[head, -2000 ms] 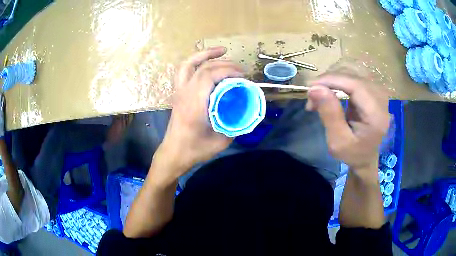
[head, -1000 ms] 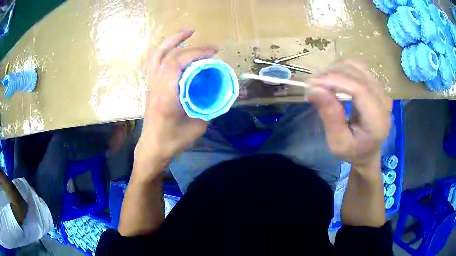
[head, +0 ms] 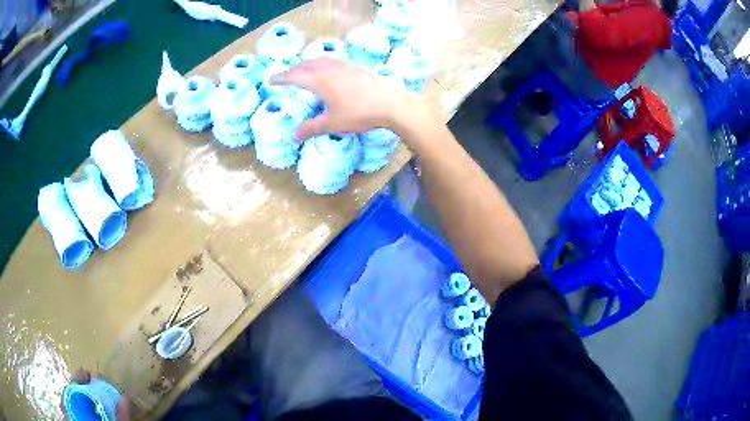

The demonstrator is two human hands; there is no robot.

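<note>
My left hand (head: 124, 407) is mostly cut off at the bottom left; its fingertips are against a light-blue tube-shaped part (head: 89, 401) with its open rim up. My right hand (head: 354, 94) reaches over a pile of light-blue ruffled parts (head: 327, 164), thumb and fingers apart around one of them; whether it grips that part is unclear. No swab shows in it. Thin swabs (head: 179, 306) lie beside and across a small clear cup (head: 174, 343) on a stained cardboard pad (head: 220, 289).
Three light-blue tube parts (head: 97, 212) lie at the table's left. A green surface (head: 99, 90) with thin limb-like parts runs behind. A blue crate (head: 386, 292) with a pale liner and small ringed parts is beside my lap. Blue stools (head: 629, 251), a red stool (head: 650, 123) and a person in red (head: 621, 37) are at right.
The view has swung right. My right hand has moved from the cup area to the ruffled pile, and the swab is out of it. The tube part is now low at the left.
</note>
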